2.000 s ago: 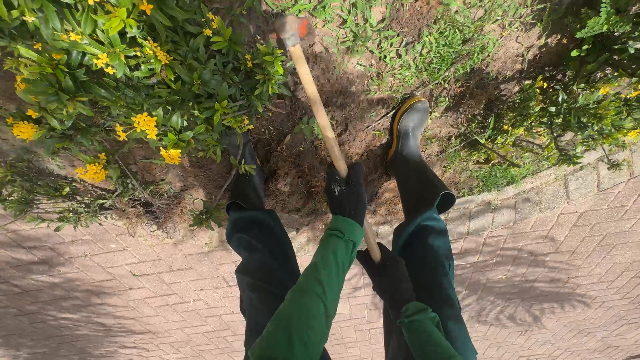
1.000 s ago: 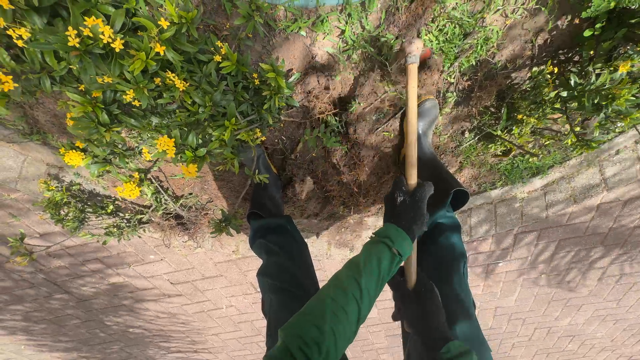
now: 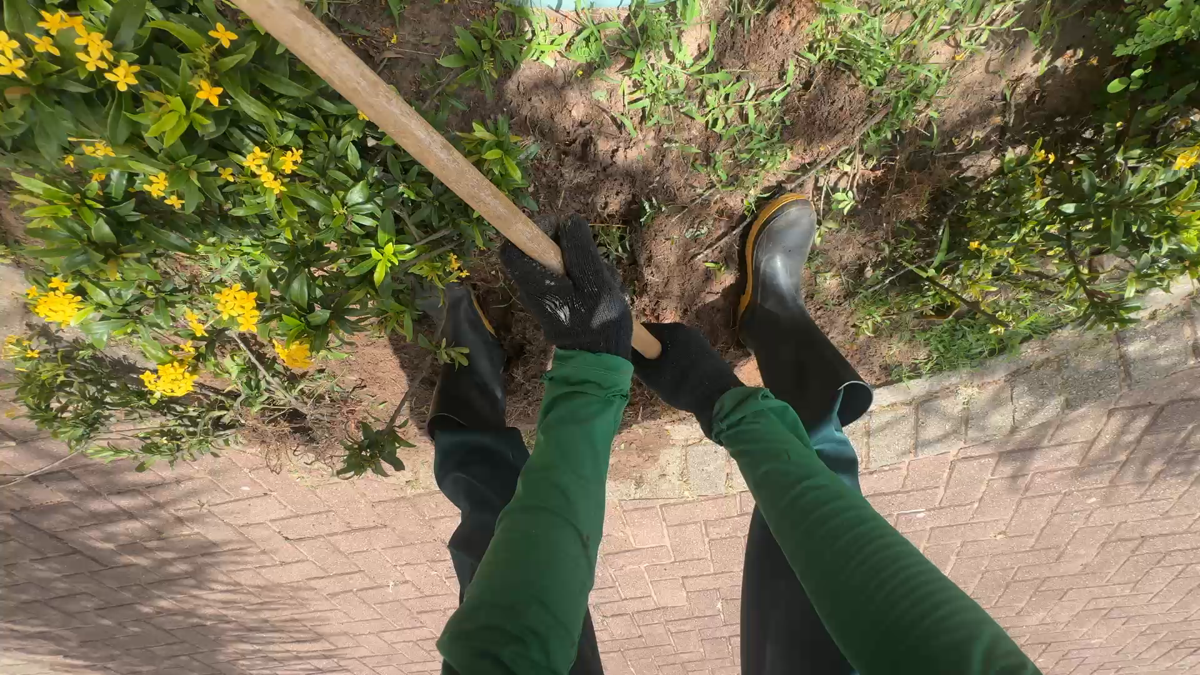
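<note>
A long wooden tool handle (image 3: 412,136) slants from the top left edge down to the middle of the view; the tool's head is outside the frame. My left hand (image 3: 572,286), in a black knit glove, is closed around the lower part of the handle. Close to the butt end is my right hand (image 3: 682,370), also in a black glove, gripping lower down and partly hidden by its own sleeve and wrist. Beneath and beyond both hands lies loose brown soil (image 3: 628,206) with roots and some weeds, between my two rubber boots.
A leafy shrub with yellow flowers (image 3: 234,206) fills the left side. My right boot (image 3: 786,253) stands on the soil, and my left boot (image 3: 469,366) is partly under leaves. More shrubs (image 3: 1078,225) grow at right. A curb (image 3: 984,412) borders the brick paving (image 3: 281,562).
The handle was nearly upright over my right boot, and now tilts up to the left. The tool's head has left the view. Both hands keep their hold, with my left hand moved leftward.
</note>
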